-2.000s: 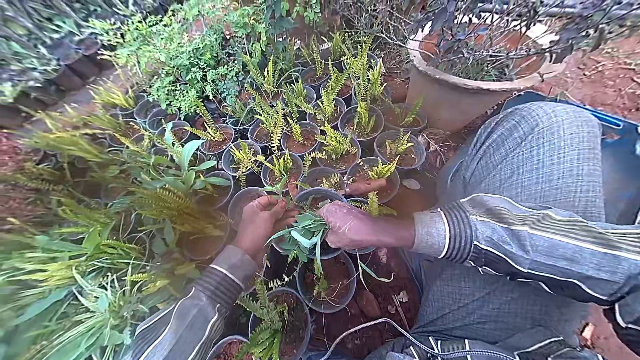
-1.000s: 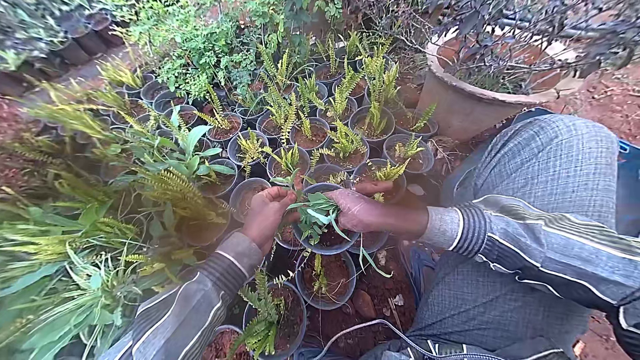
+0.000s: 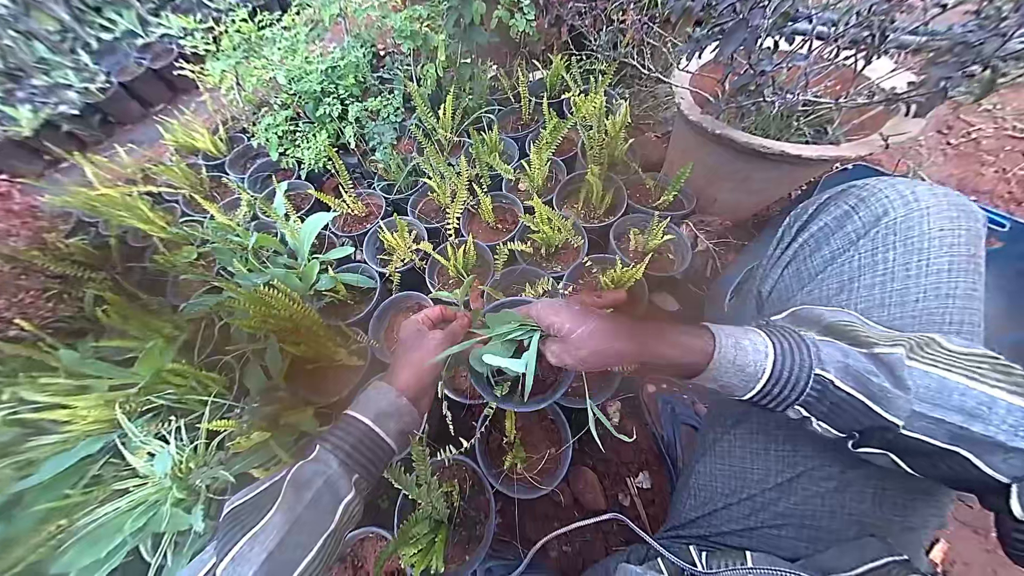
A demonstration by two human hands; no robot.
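Note:
My right hand (image 3: 588, 332) is closed on a bunch of green leafy stems (image 3: 508, 348) above a dark plastic pot (image 3: 524, 400). Just left of the bunch, my left hand (image 3: 428, 344) pinches a small leafy sprig (image 3: 460, 296) between thumb and fingertips. Below the hands stands a pot of reddish soil (image 3: 524, 452) with a small fern in it. Nearer still, another pot holds a larger green fern (image 3: 428, 516). The leaves and fingers hide part of the pot under them.
Rows of potted ferns (image 3: 548, 232) stand beyond the hands. A large round planter (image 3: 744, 164) is at the upper right. Leafy plants (image 3: 104, 480) crowd the left. A grey cord (image 3: 608, 518) crosses the reddish ground near my knee (image 3: 880, 256).
The leafy bunch stays in my right hand, and both hands remain close together over the same group of pots. My left hand's fingers have shifted slightly.

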